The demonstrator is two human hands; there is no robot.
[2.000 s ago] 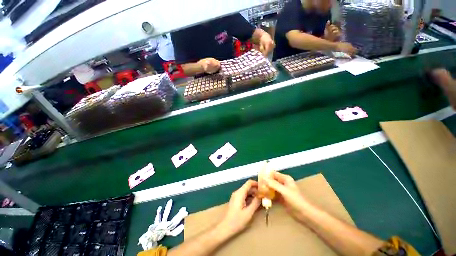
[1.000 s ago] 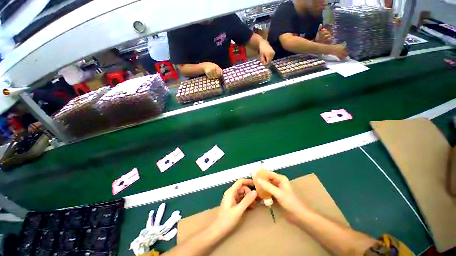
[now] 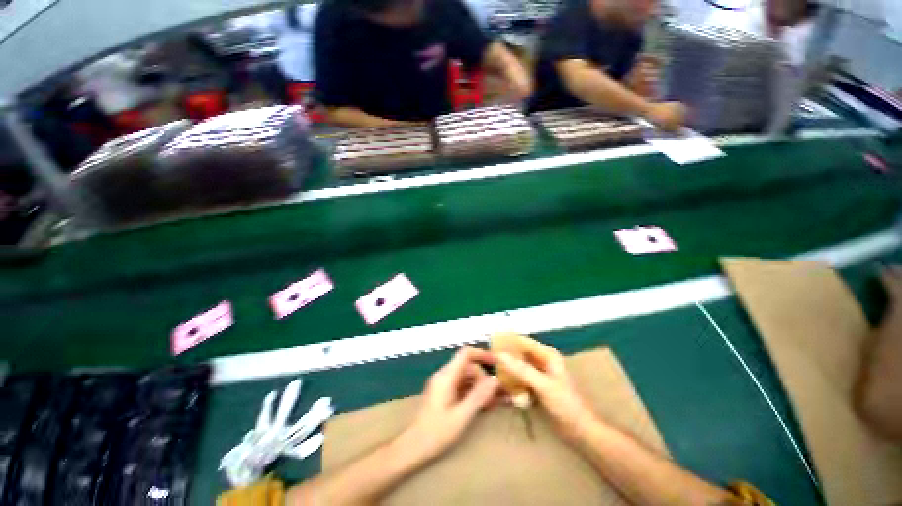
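My right hand [image 3: 539, 379] is closed round the glue bottle [image 3: 518, 395], whose thin dark needle points down over the cardboard sheet [image 3: 396, 484]. My left hand [image 3: 458, 393] is beside it with bent fingers, its fingertips close to the bottle. Whether my left fingers pinch something small is hidden. Several pink-and-white cover plates with a dark round spot lie on the conveyor belt: one at the left [image 3: 203, 328], one beside it [image 3: 302, 294], one nearer the middle [image 3: 387, 298] and one at the right [image 3: 646, 240].
A pale metal rail [image 3: 613, 302] separates bench and belt. A white glove [image 3: 277, 435] and a black blister tray [image 3: 99, 435] lie left. Another cardboard sheet [image 3: 791, 346] lies right, with a blurred arm over it. Across the belt, people work behind filled trays [image 3: 384, 148] and stacked clear trays [image 3: 237, 153].
The cover plates have shifted left in the view, as have the glove and black tray. My hands stay together round the bottle, slightly further left in view. An arm has appeared at the right edge.
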